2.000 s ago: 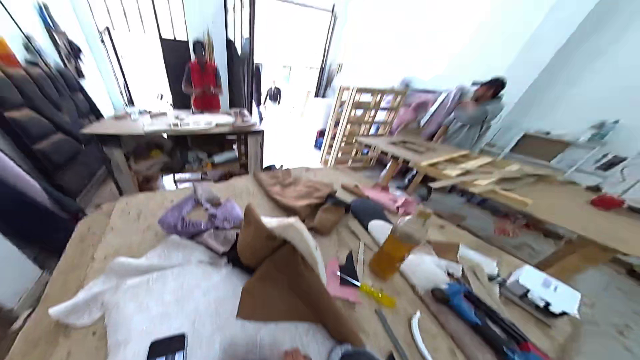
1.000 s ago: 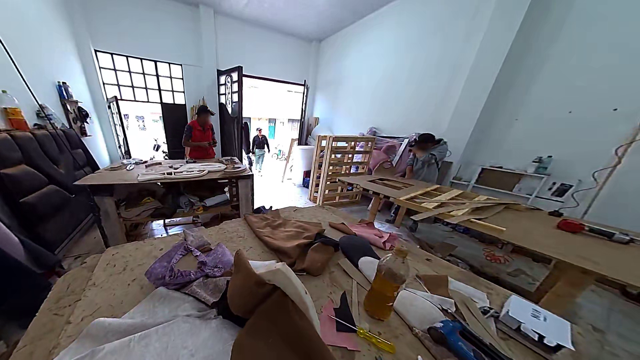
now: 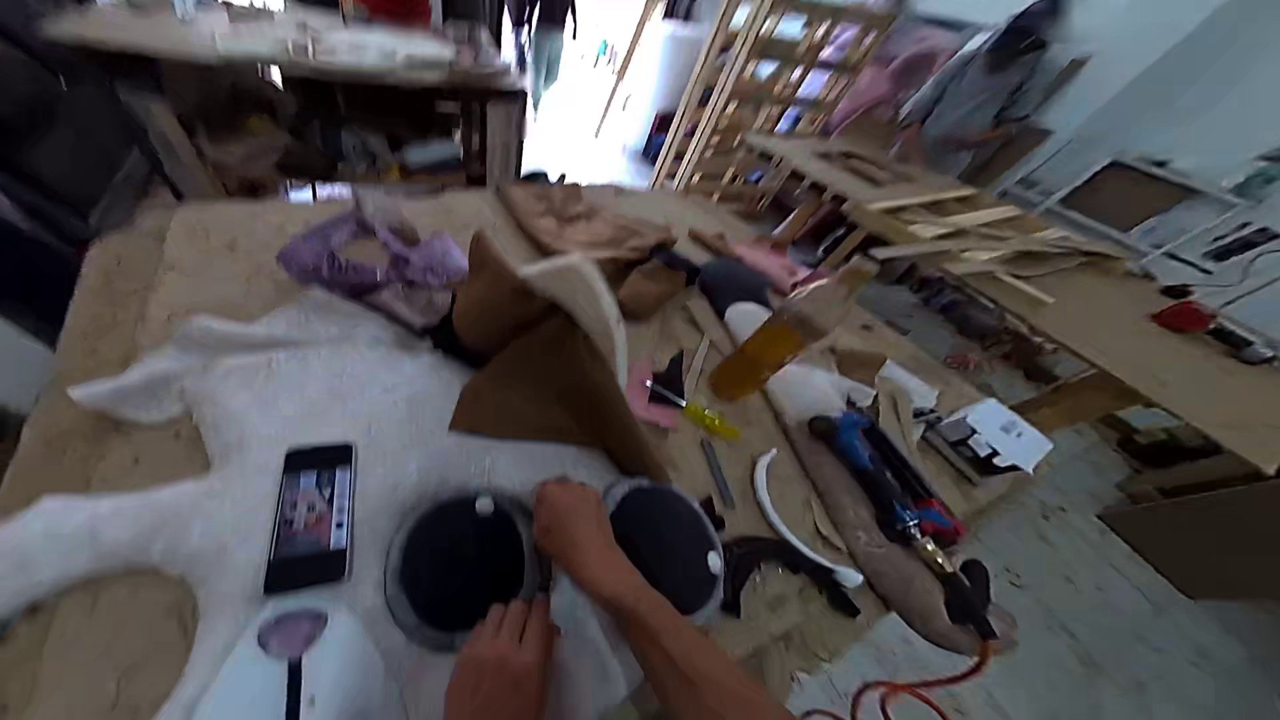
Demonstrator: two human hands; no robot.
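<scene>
Two round dark discs with pale rims lie side by side on white cloth (image 3: pixel 290 400): a left disc (image 3: pixel 462 565) and a right disc (image 3: pixel 665 545). My left hand (image 3: pixel 505 650) rests at the lower right edge of the left disc, fingers bent. Between the discs is my right hand (image 3: pixel 575 525), its fingers curled at the upper edges. A small dark strip shows between my hands; whether either hand grips it is unclear. Left of them lies a smartphone (image 3: pixel 310 518) with a lit screen. A white rounded object (image 3: pixel 300 670) is at the bottom.
Brown fabric (image 3: pixel 545 375) and purple cloth (image 3: pixel 370 255) lie beyond. To the right are a yellow-handled screwdriver (image 3: pixel 710 420), a tilted bottle of amber liquid (image 3: pixel 765 355), a curved white strip (image 3: pixel 790 520) and a blue air tool (image 3: pixel 870 460) with an orange hose. A person stands behind a table with wood strips (image 3: pixel 960 220).
The view has tipped down toward the worktable. Both my hands and the two discs are now in full sight; one second ago neither hand showed.
</scene>
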